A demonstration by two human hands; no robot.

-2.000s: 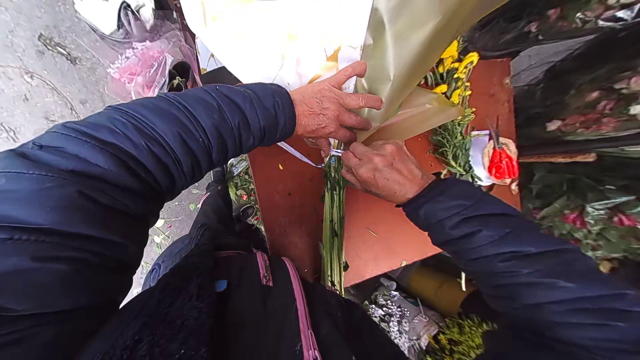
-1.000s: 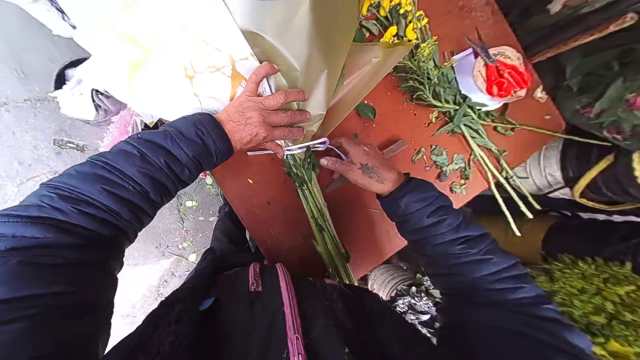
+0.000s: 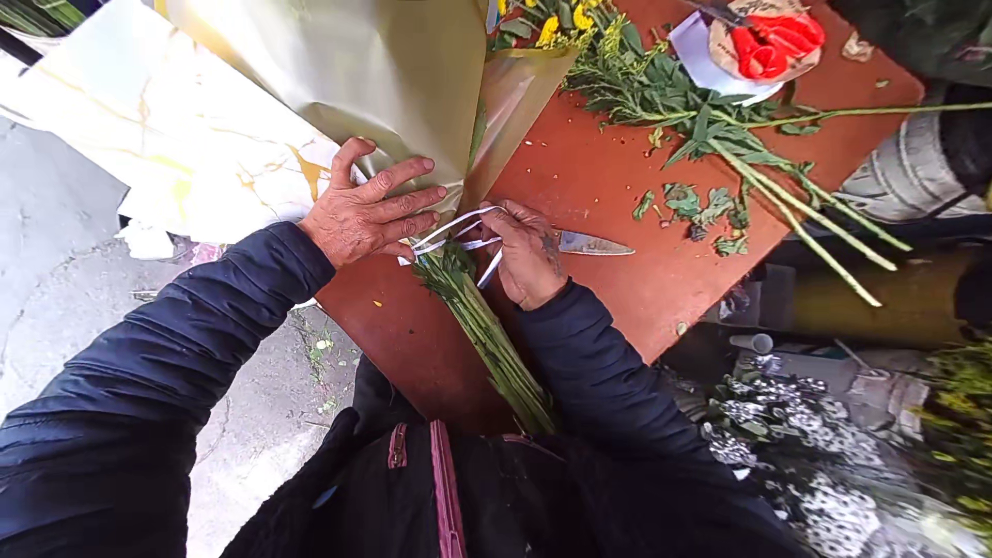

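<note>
My left hand (image 3: 376,205) lies with spread fingers on the gathered base of the olive-gold wrapping paper (image 3: 395,85), pressing it down. White ribbon (image 3: 457,225) loops around the neck of the bouquet, and my right hand (image 3: 523,252) pinches it, just right of the neck. Below the ribbon, the bundled green stems (image 3: 496,349) run down toward my body. A knife blade (image 3: 595,243) lies on the reddish-brown table, pointing right; its handle is hidden by my right hand. Patterned white paper (image 3: 186,132) spreads out to the left.
Cut yellow-flowered stems (image 3: 697,128) lie across the table (image 3: 573,302), some overhanging its right edge. Red-handled scissors (image 3: 775,43) rest on a roll at the top right. Loose leaves (image 3: 701,205) lie near the stems. Below right stand wrapped white-speckled bunches (image 3: 806,434) and a bucket (image 3: 903,167).
The view has shifted. My right hand now holds a wide loop of ribbon at the neck, where two seconds ago it was close against the wrapping. The knife blade shows more plainly.
</note>
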